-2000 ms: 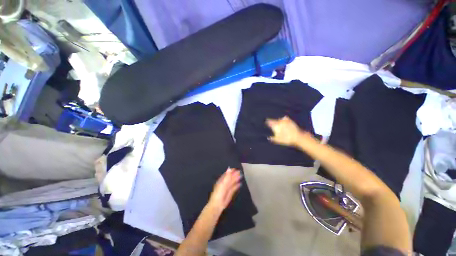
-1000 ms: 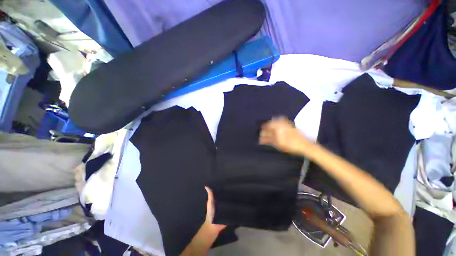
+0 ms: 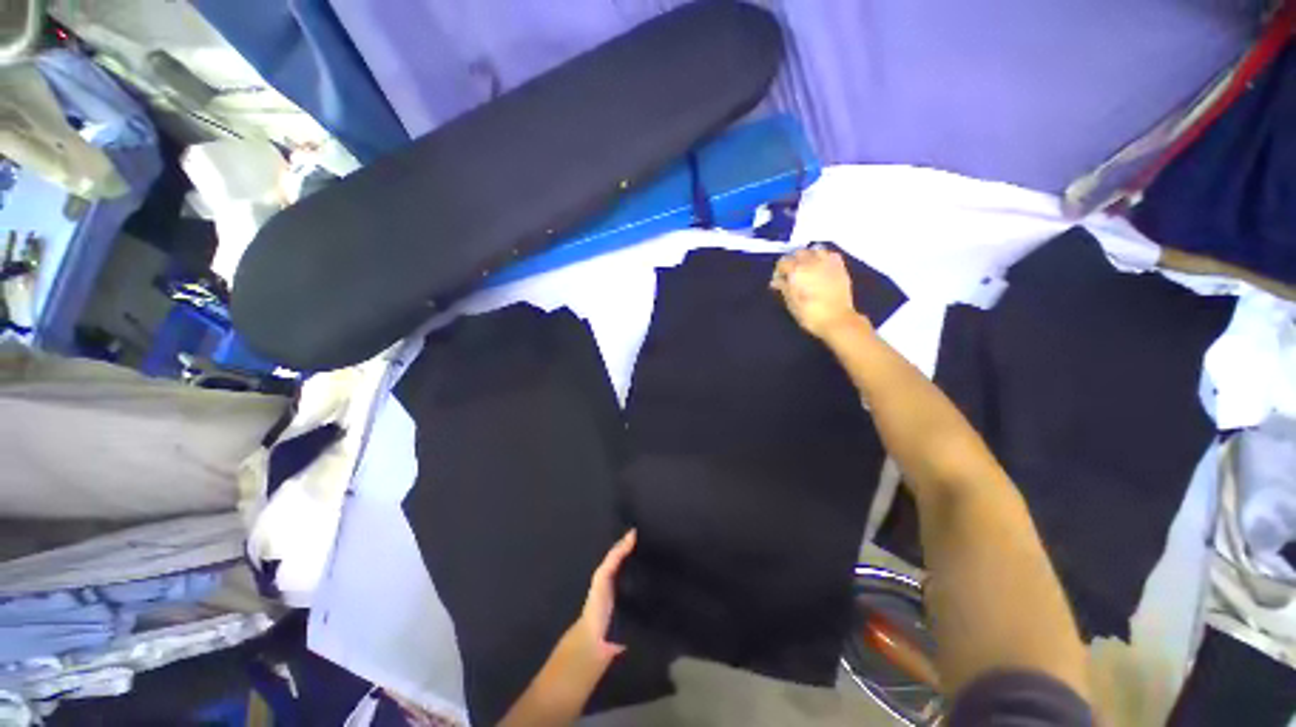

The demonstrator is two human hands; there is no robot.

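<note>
A black cut panel lies flat in the middle of the pale table. My right hand is at its top edge, fingers curled; whether it pinches the cloth is unclear. My left hand is at the panel's lower left edge, fingers extended, partly over the neighbouring black panel. More black panels lie overlapped on the right. The iron stands at the bottom, partly hidden by my right forearm and the middle panel.
A long black padded board with a blue base lies across the back left. Purple cloth hangs behind. Beige and pale blue garments are piled at the left. White cloth lies at the right edge.
The middle panel's lower part now extends down over bare table and flatter than before. My right hand has moved up to its top edge. My left hand has moved from the left panel to the middle panel's edge.
</note>
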